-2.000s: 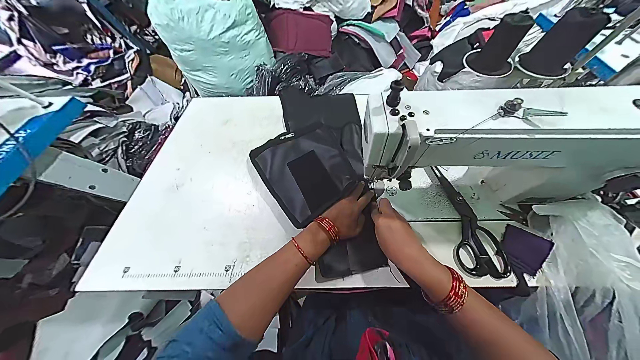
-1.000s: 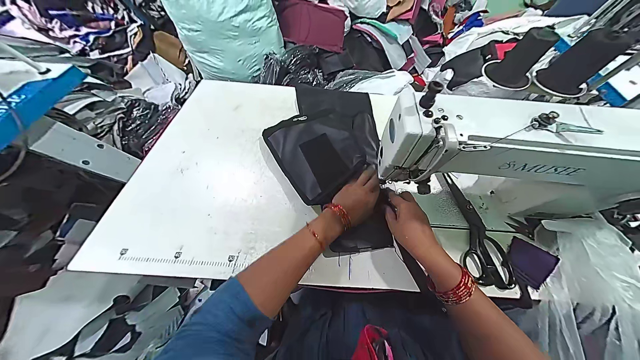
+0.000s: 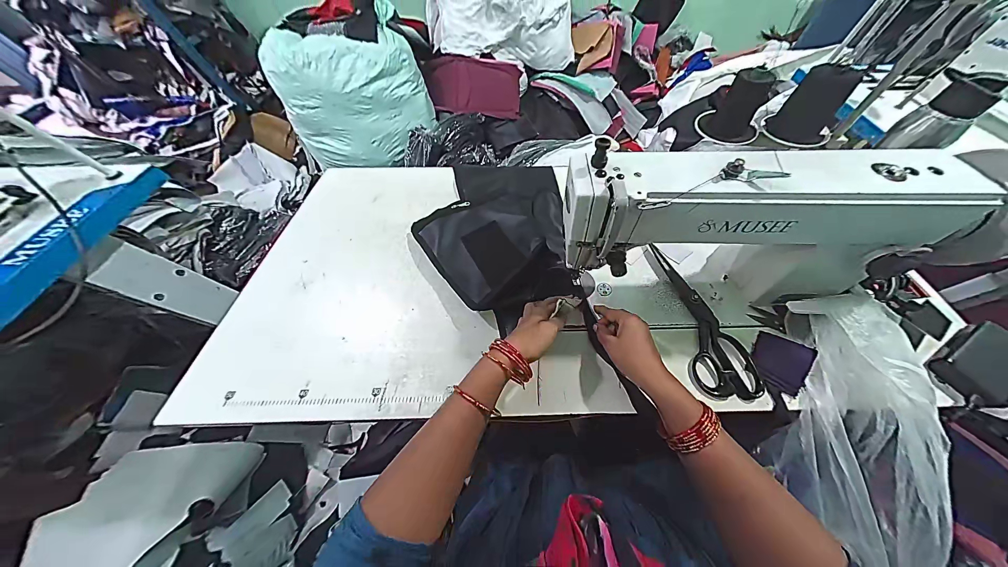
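Observation:
A black fabric bag piece (image 3: 492, 252) with a darker square patch lies on the white sewing table, its right edge under the head of a Musee sewing machine (image 3: 780, 209). My left hand (image 3: 539, 327) holds the near edge of this piece just in front of the needle area, with a small pale bit at the fingertips. On the other side of a narrow black strip (image 3: 610, 358), my right hand (image 3: 626, 339) pinches the strip close to the presser foot. The strip runs over the table's front edge. The needle itself is too small to make out.
Black-handled scissors (image 3: 713, 339) lie right of my right hand, beside a dark purple fabric piece (image 3: 783, 362). Clear plastic sheeting (image 3: 862, 425) hangs over the table's right front. Black thread cones (image 3: 811, 102) stand behind the machine. A pale green sack (image 3: 346, 94) and fabric heaps lie beyond the table.
The black piece has moved away from me, further past the machine head; its near part lay under my hands and down to the table's front edge before. The view has shifted.

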